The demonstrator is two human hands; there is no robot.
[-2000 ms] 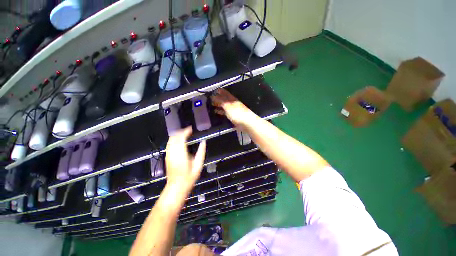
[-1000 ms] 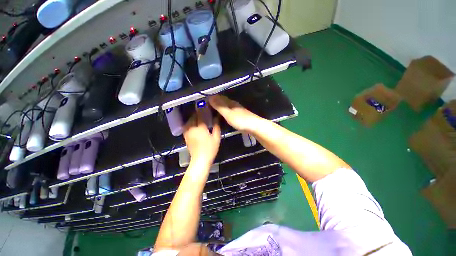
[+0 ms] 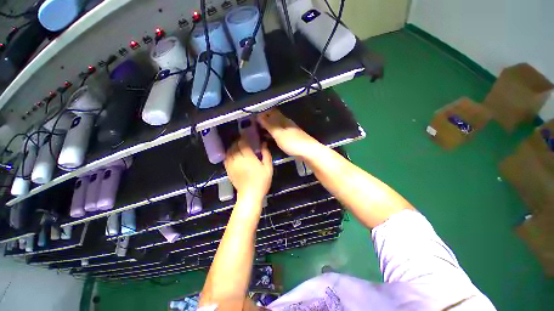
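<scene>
A purple handheld fan point(image 3: 248, 129) lies on the second shelf point(image 3: 159, 174), its head hidden under the upper shelf. My left hand point(image 3: 248, 165) is on its handle, fingers around the lower part. My right hand point(image 3: 281, 131) is at the fan's right side near the upper shelf's edge; its fingertips are partly hidden. The fan's small screen looks dark. Another purple fan point(image 3: 212, 146) lies just left of it, beside a hanging black cable point(image 3: 207, 67).
White and blue fans point(image 3: 251, 61) with cables lie on the upper shelf point(image 3: 340, 76), below red lights point(image 3: 159, 31). Three purple fans point(image 3: 109, 189) lie further left. Lower tiers hold more fans. Brown cartons point(image 3: 457, 124) stand on the green floor point(image 3: 401, 130) at the right.
My left hand has moved from beside the purple fan onto its handle. My right hand stays near its head end. The fan's screen was lit earlier and now looks dark.
</scene>
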